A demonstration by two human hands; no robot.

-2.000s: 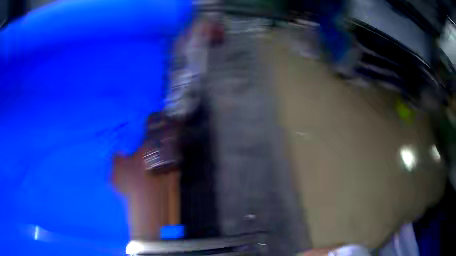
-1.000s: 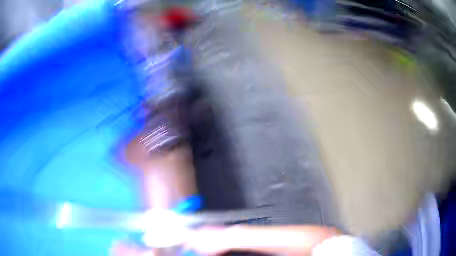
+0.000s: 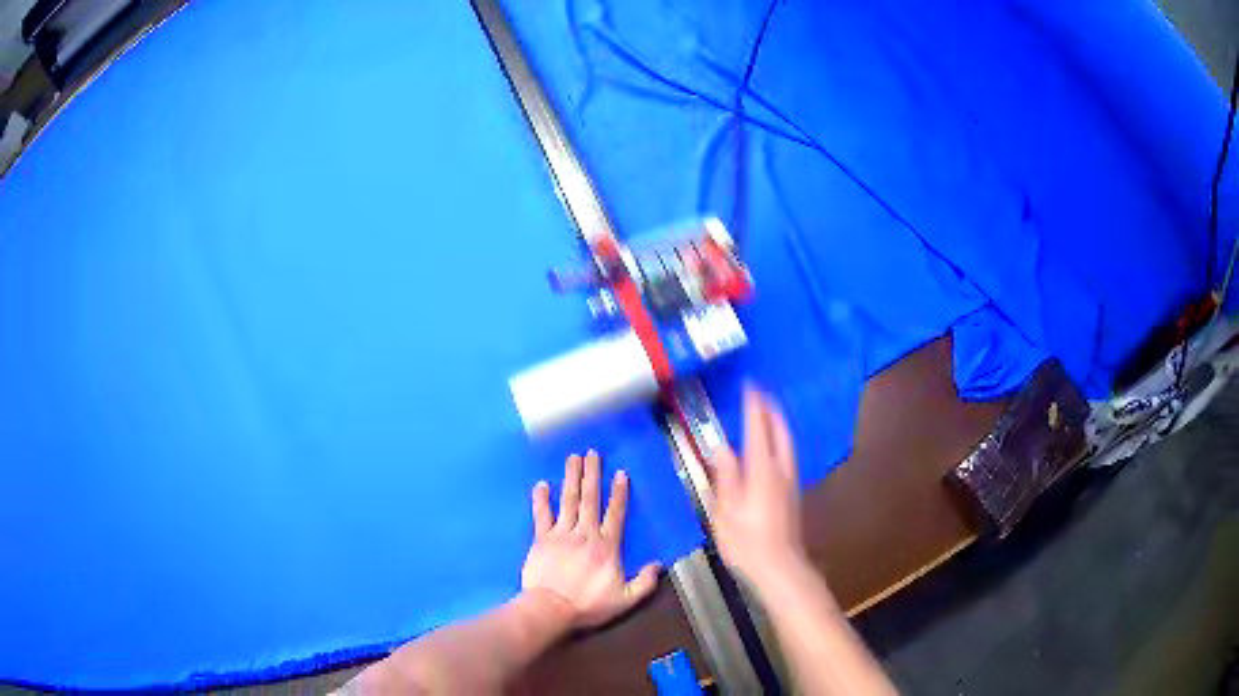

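Blue cloth covers most of the table on both sides of a metal cutter rail. The end cutter, with a white cylinder and red parts, sits on the rail and is blurred. My left hand lies flat on the cloth near its front edge, left of the rail, fingers spread, holding nothing. My right hand is just right of the rail, below the cutter. It is blurred, fingers extended forward, and grips nothing visible. Right of the rail the cloth is wrinkled.
A dark wrapped block sits at the table's right front edge, on brown tabletop. A small blue piece lies beside the rail's near end. Crumpled clear plastic is right of the block. A black cord hangs at far right.
The view has swung from the floor and table edge to the cloth and rail. Both hands, the cutter and the rail now show clearly in front of me.
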